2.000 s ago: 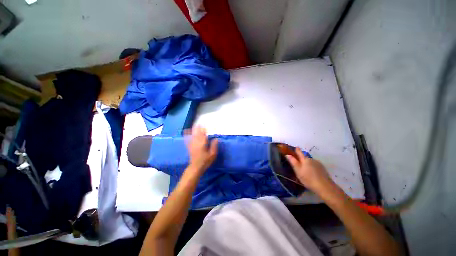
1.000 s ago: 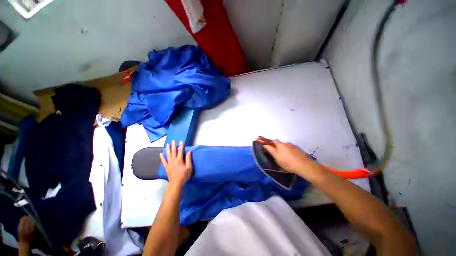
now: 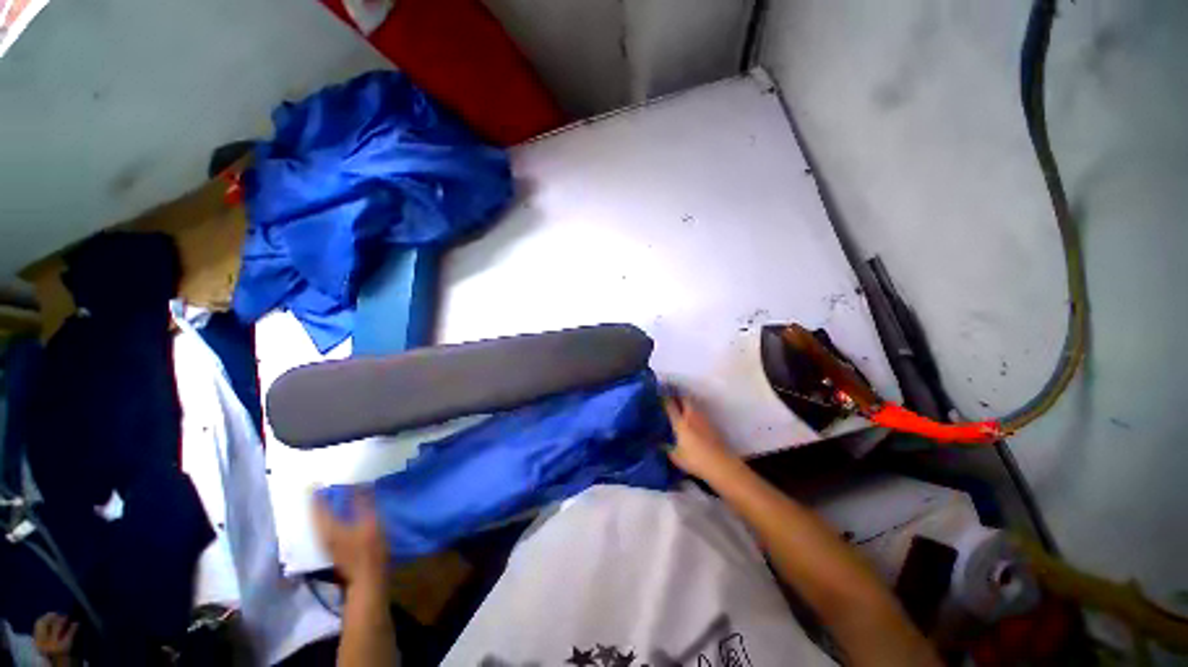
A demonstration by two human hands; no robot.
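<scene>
The grey sleeve board (image 3: 456,383) lies bare on the white table (image 3: 625,248). A bright blue garment piece (image 3: 508,472) lies along its near side, off the board. My left hand (image 3: 354,537) is blurred and holds the garment's left end near the table's front edge. My right hand (image 3: 691,437) holds its right end beside the board's right end. The steam iron (image 3: 810,378) stands at the right of the table, untouched, with its orange hose sleeve (image 3: 932,424) running right.
A crumpled blue heap (image 3: 365,183) lies at the back left over a blue support (image 3: 388,306). Navy garments (image 3: 117,404) and white cloth (image 3: 232,443) are at the left. A red roll (image 3: 469,72) leans at the back. Another person's hand (image 3: 55,636) shows at the lower left.
The blue garment has come off the board to its near side. My right hand has let go of the iron, now at the right, and taken the garment's right end. The view has shifted.
</scene>
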